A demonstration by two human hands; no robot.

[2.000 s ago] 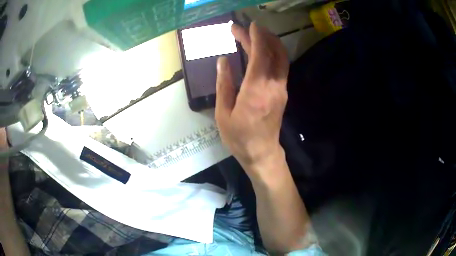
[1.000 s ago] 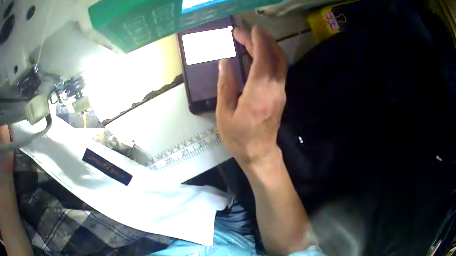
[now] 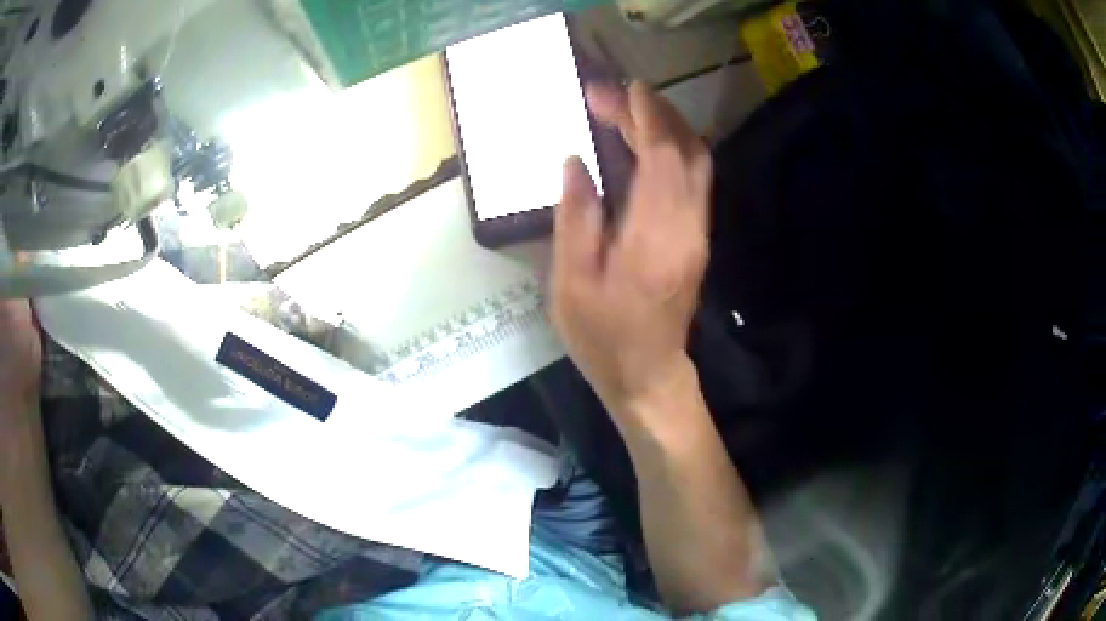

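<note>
A smartphone (image 3: 519, 121) lies on the machine table with a nearly all-white lit screen. My right hand (image 3: 637, 249) is over its right side, slightly blurred, thumb over the screen's lower right and fingers apart at the right edge. My left hand (image 3: 17, 346) is at the far left, cut off by the picture edge, beside the white strip; its fingers are hidden. The curved white strip (image 3: 400, 485) with a dark brand label (image 3: 277, 376) lies over the plaid garment (image 3: 194, 528). The strip's upper left end runs under the machine head, near the needle area (image 3: 224, 218).
The sewing machine head (image 3: 73, 97) and bright lamp glare are upper left. A green control box (image 3: 388, 30) overhangs the phone's top. A ruler scale (image 3: 467, 334) runs along the table edge. Black fabric (image 3: 898, 303) fills the right. A yellow packet (image 3: 776, 49) with a clip is upper right.
The phone screen has changed from half white, half dark to nearly all white. The whole view has shifted slightly. My right hand remains over the phone.
</note>
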